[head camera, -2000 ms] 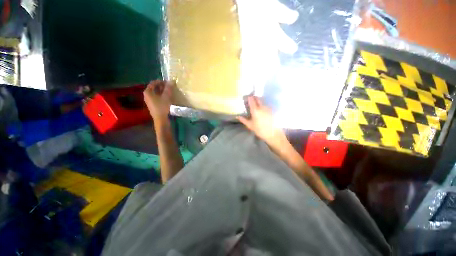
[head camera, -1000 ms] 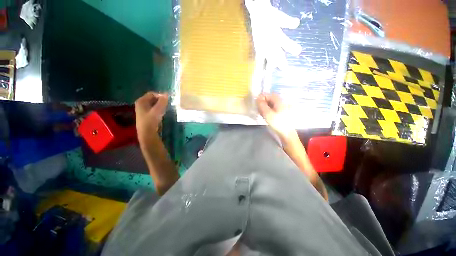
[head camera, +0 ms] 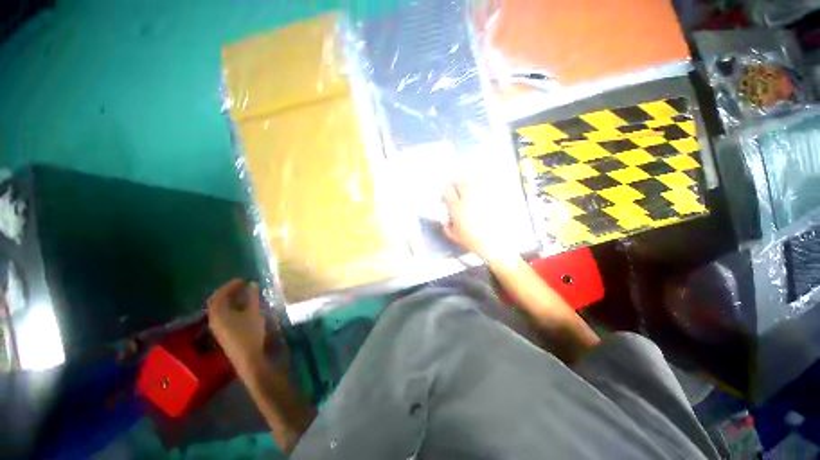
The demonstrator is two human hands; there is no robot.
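Observation:
A long yellow-tan sheet (head camera: 315, 171) under clear film lies on the table in front of me, with a fold line across its upper part. A dark grey ribbed sheet (head camera: 423, 81) in film lies to its right, its lower part washed out by glare. My left hand (head camera: 241, 314) is curled just off the yellow sheet's lower left corner; whether it pinches anything cannot be told. My right hand (head camera: 459, 216) is over the glaring lower part of the grey sheet, fingers bent; its hold cannot be told.
A yellow-black checkered board (head camera: 620, 171) lies to the right, below an orange sheet (head camera: 584, 36) with a small dark tool (head camera: 532, 83) at its edge. Red boxy parts stand below left (head camera: 171, 377) and below right (head camera: 571, 277). A dark panel (head camera: 135, 260) is at left.
The view has turned, and the sheets appear tilted and further left. My left hand appears lower. The white glove seen between the sheets before is no longer distinguishable.

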